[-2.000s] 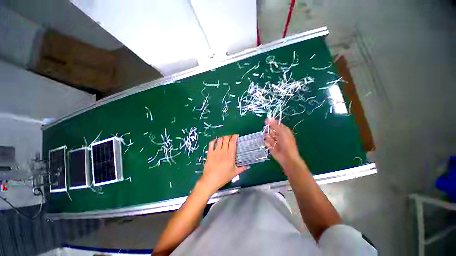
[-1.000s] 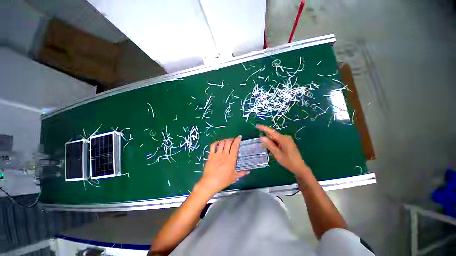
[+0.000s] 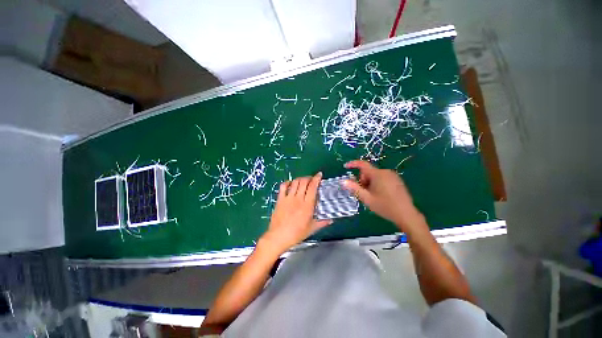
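A panel stack (image 3: 338, 200) shows its ribbed silver-grey edges on the green bench top in front of me. My left hand (image 3: 295, 210) is closed around the stack's left side, thumb at the near edge. My right hand (image 3: 381, 191) is at the stack's upper right corner, with thumb and forefinger apart. Its fingertips seem to touch or hover over the stack's edge, and no strip shows clearly in it. The palm side of the right hand is hidden.
Two framed solar panels (image 3: 145, 196) lie at the left with thin threads around them. A tangled heap of waste strips (image 3: 376, 122) lies beyond the stack, with smaller clumps to its left. A brown box (image 3: 485, 135) is at the bench's right end. A blue item (image 3: 397, 242) is on the near rail.
The right hand has moved back from the strip heap to the stack's right edge. The left hand keeps its hold. Three panels showed at the left earlier; two show now.
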